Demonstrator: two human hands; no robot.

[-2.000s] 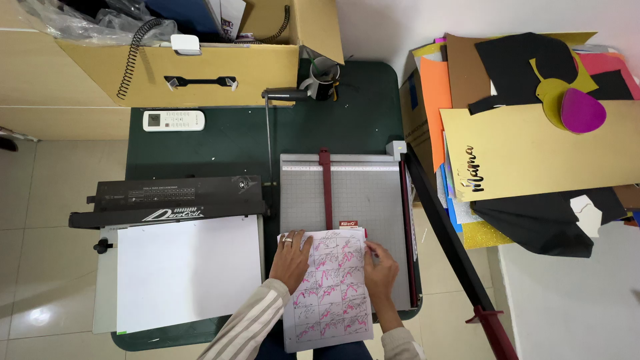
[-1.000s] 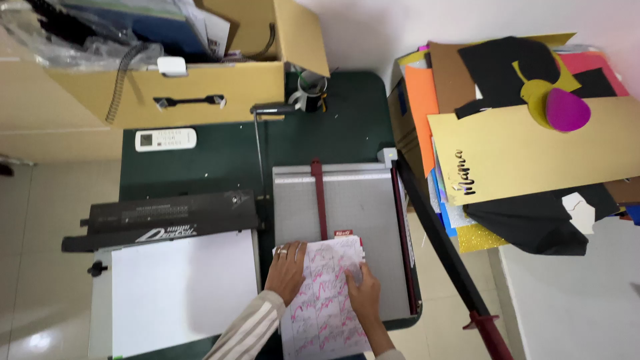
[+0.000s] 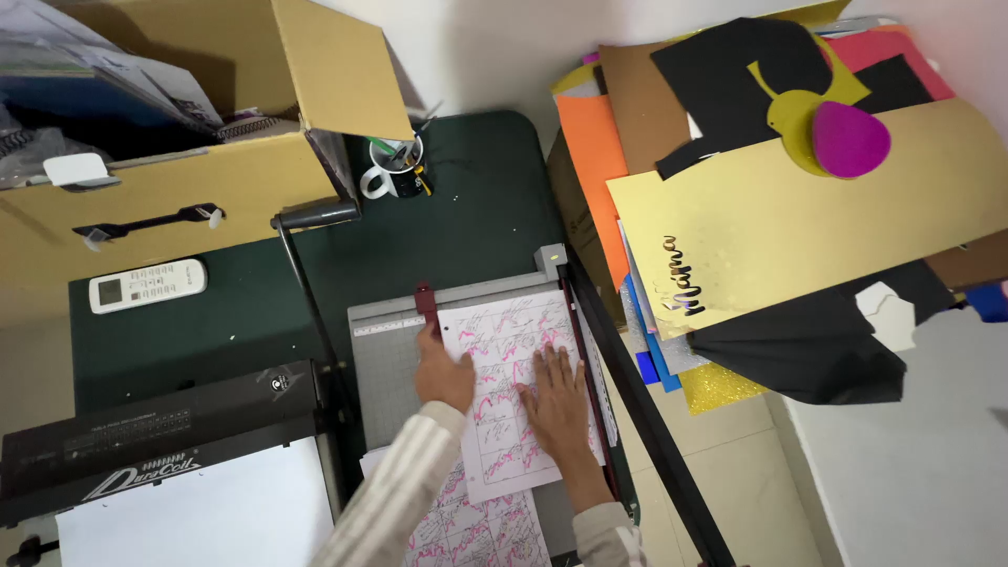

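A printed sheet with pink and black marks (image 3: 496, 394) lies on the grey bed of a guillotine paper cutter (image 3: 386, 378). Its right edge reaches past the cutter's dark red edge strip. My left hand (image 3: 443, 370) touches the red guide (image 3: 426, 303) at the sheet's upper left, fingers partly curled. Flat on the sheet, fingers apart, rests my right hand (image 3: 559, 405). More printed sheets (image 3: 488, 531) lie below, partly under my left sleeve. The cutter's long black blade arm (image 3: 638, 394) is raised and slants down to the right.
Left of the cutter stands a black coil binding machine (image 3: 157, 425) with white paper (image 3: 205, 504). A remote control (image 3: 148, 285), a mug of pens (image 3: 396, 167) and an open cardboard box (image 3: 157, 185) are behind. Coloured card sheets (image 3: 787, 228) are piled at the right.
A printed sheet now lies higher on the cutter, with others left below. My left hand has moved up to the red guide; my right hand now presses flat on the sheet. The view is closer.
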